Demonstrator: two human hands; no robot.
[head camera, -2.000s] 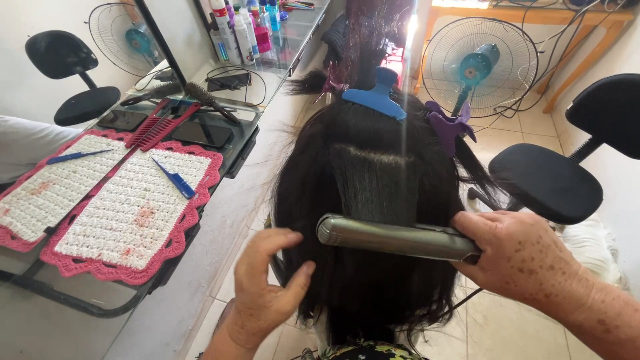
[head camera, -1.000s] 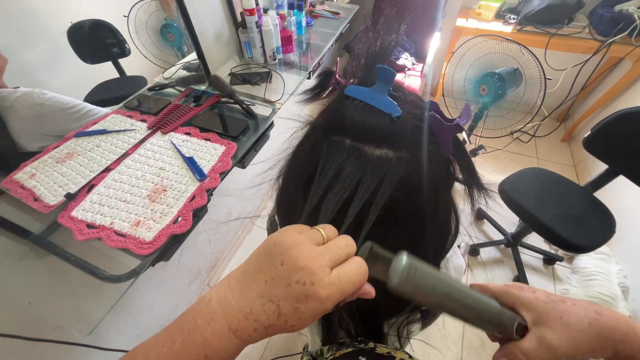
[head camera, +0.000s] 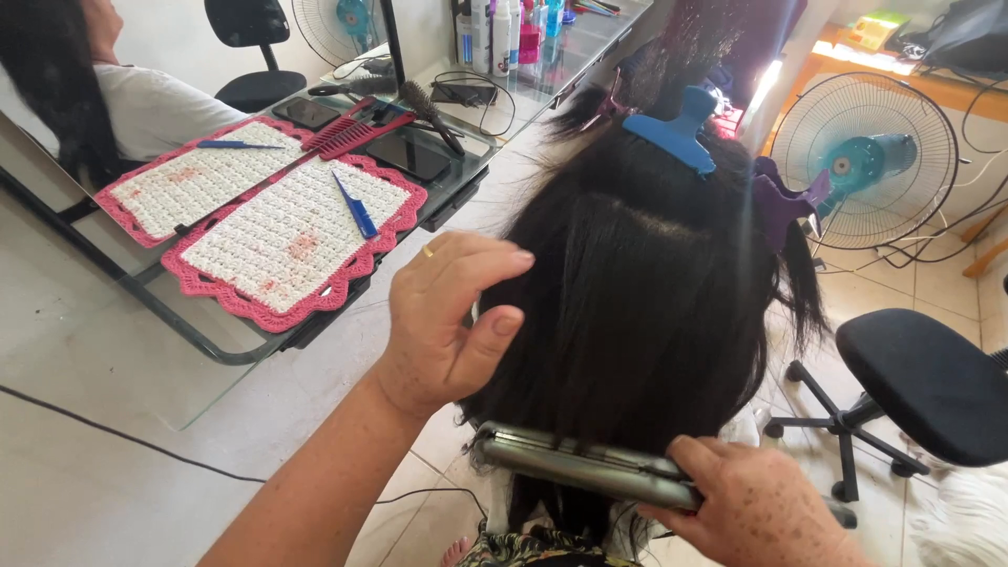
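Note:
My right hand (head camera: 748, 492) grips a hair straightener (head camera: 583, 465), its plates lying across the lower lengths of a person's long dark hair (head camera: 630, 331). Beside the left side of the hair, my left hand (head camera: 453, 315) is raised with thumb and fingers apart and nothing between them; a ring is on one finger. A blue claw clip (head camera: 677, 130) holds hair at the crown. To its right a purple claw clip (head camera: 783, 201) holds another section, and a further clip sits partly hidden at the upper left of the head.
At left, a glass shelf before a mirror bears a pink-edged crocheted mat (head camera: 295, 244), a blue tail comb (head camera: 356, 206), a red comb (head camera: 366, 134), round brush (head camera: 431, 114) and phone (head camera: 407, 156). Bottles (head camera: 502, 39) stand behind. A fan (head camera: 862, 161) and swivel chair (head camera: 925, 386) are at right; a cord crosses the floor.
My right hand has moved the straightener down to the lower hair. My left hand, at the hair one second ago, has moved up and left and opened. The view has shifted.

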